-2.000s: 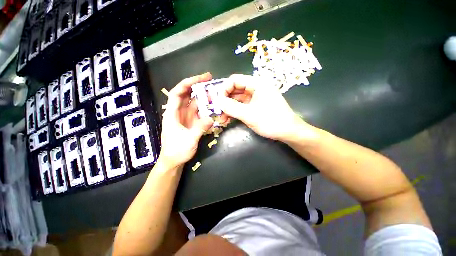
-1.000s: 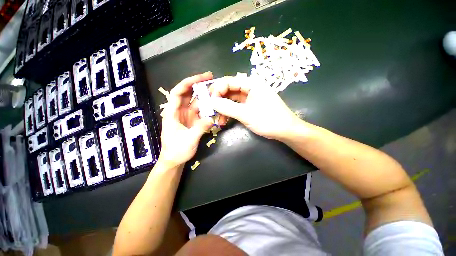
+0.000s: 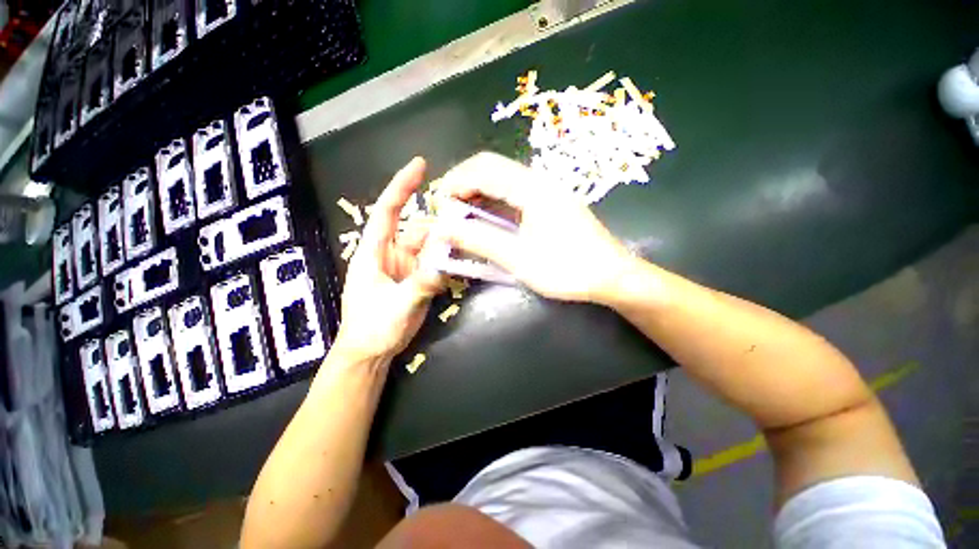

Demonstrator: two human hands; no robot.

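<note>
A white plastic housing (image 3: 483, 261) is between my hands above the dark green bench, blurred and mostly covered by fingers. My right hand (image 3: 526, 231) holds it, with the fingers curled over it. My left hand (image 3: 392, 268) is palm up at its left end, fingers parted; whether it still grips the housing is hidden. A loose pile of small white strips with orange ends (image 3: 596, 139) lies beyond my right hand. Small pale yellow offcuts (image 3: 417, 362) lie under and beside my left hand.
A black tray (image 3: 193, 257) at the left holds white housings in two upright rows with a sideways row between. Another black tray stack (image 3: 290, 54) stands behind it. A metal rail (image 3: 429, 75) runs along the back. A white rounded object (image 3: 959, 91) is at the right edge.
The housing has turned and shifted right and slightly down into my right hand. My left fingers have opened away from it. The trays and strip pile look unchanged.
</note>
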